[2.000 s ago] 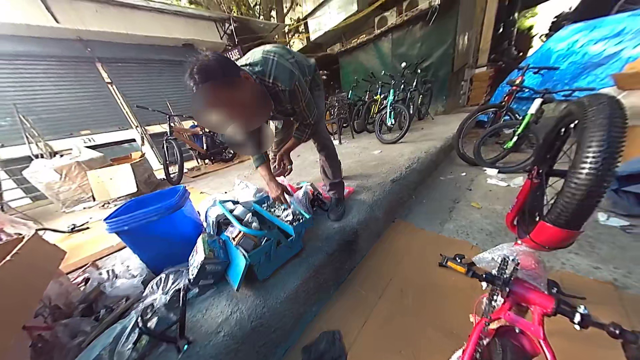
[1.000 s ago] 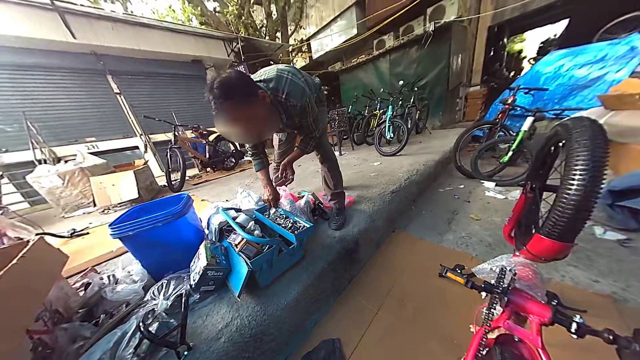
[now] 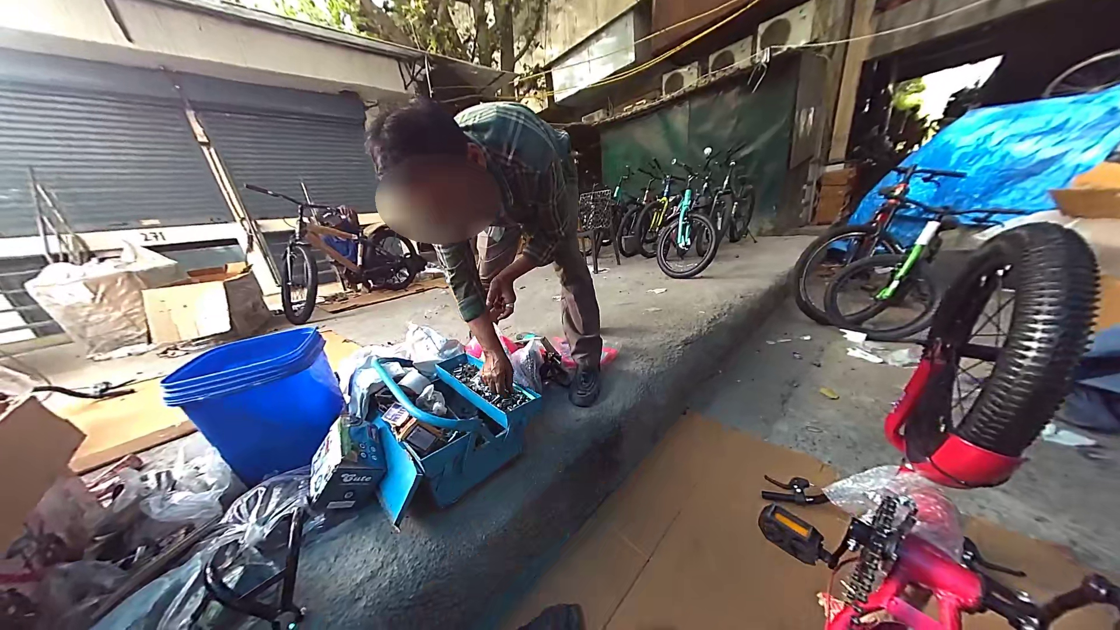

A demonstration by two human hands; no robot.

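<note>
Neither my left hand nor my right hand shows in the head view. At the lower right, a pink-red bicycle frame (image 3: 932, 573) has its crank and a black pedal (image 3: 792, 534) facing up, with clear plastic film (image 3: 906, 499) around part of it. A fat black tyre (image 3: 1041, 341) stands above it, beside a red fender (image 3: 976, 461). On the raised concrete ledge, a co-worker in a checked shirt bends over a blue metal toolbox (image 3: 468, 468). One hand of that person (image 3: 497, 372) reaches into a tray of small metal parts (image 3: 472, 382).
Stacked blue bins (image 3: 262, 402), a printed box (image 3: 347, 464) and plastic bags (image 3: 188, 490) lie along the ledge at left. A cardboard sheet (image 3: 665, 507) covers ground below the ledge. Several bicycles (image 3: 687, 236) stand behind; two more (image 3: 875, 280) stand near a blue tarp (image 3: 1006, 157).
The co-worker stays bent over the toolbox, with one hand still at its tray of parts. The bicycle frame and the toolbox have not plainly moved.
</note>
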